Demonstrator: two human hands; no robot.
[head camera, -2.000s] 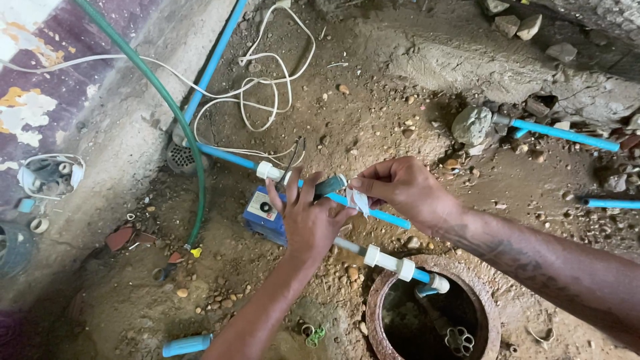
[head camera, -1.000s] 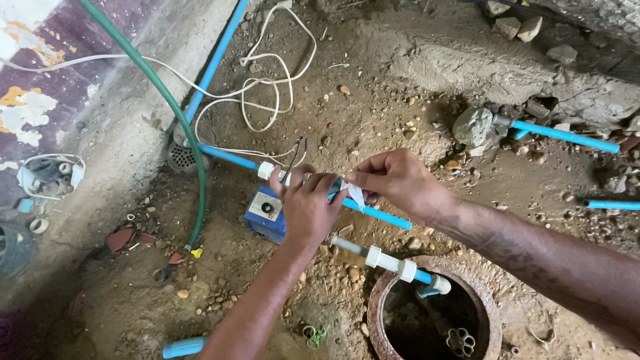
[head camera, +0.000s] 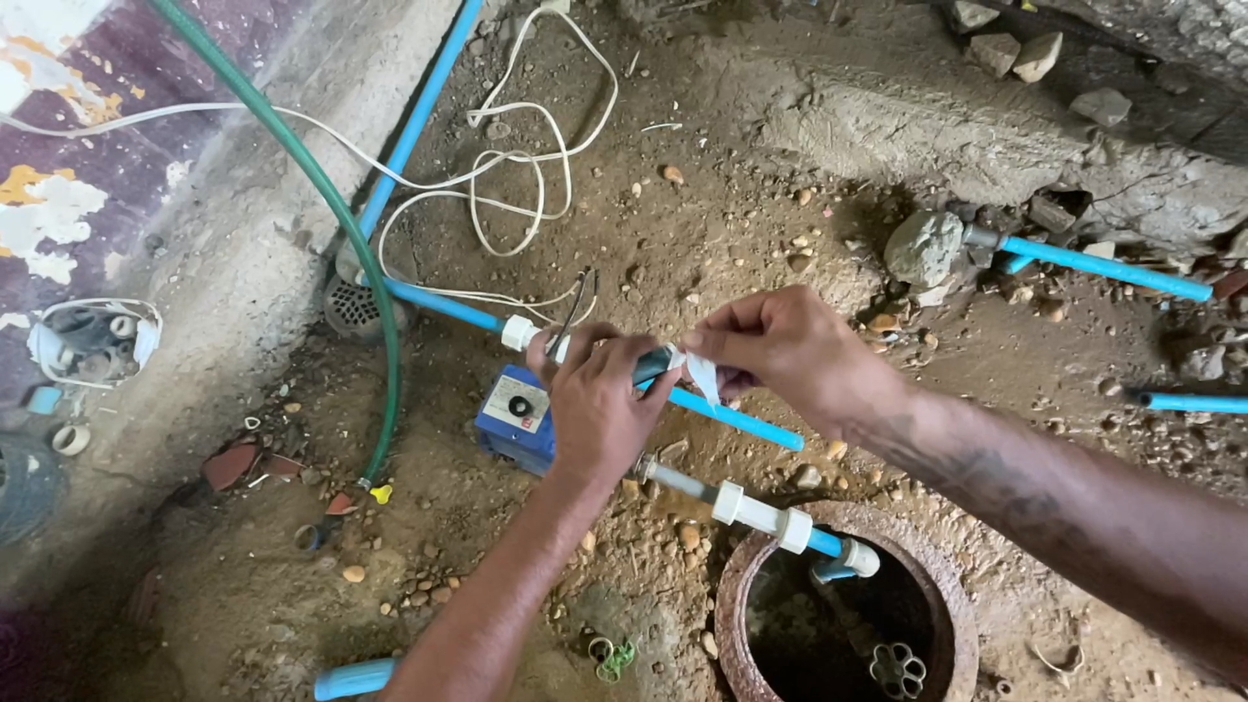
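Observation:
My left hand (head camera: 604, 390) is closed around a short dark pipe piece (head camera: 651, 366) above a blue electric pump (head camera: 517, 419). Thin white tape (head camera: 704, 376), probably thread seal tape, hangs from the end of that piece. My right hand (head camera: 780, 356) pinches the tape at the piece's end. Behind the hands a blue PVC pipe (head camera: 741, 419) slants down to the right, and a white union fitting (head camera: 517, 332) sits on the pipe at the left. Below, a pipe with white couplings (head camera: 760, 515) runs to an elbow (head camera: 860, 558) over a round well opening.
The rim of the well (head camera: 736, 604) stands at the lower right. A green hose (head camera: 385, 341) and white cable (head camera: 536, 161) lie at the left and top. A bag of fittings (head camera: 95, 341) is by the wall. Blue pipes (head camera: 1107, 268) and stones (head camera: 924, 249) lie at the right.
Both hands remain at the pipe piece. My left hand's fingers have shifted around it, and less of the piece shows than two seconds ago.

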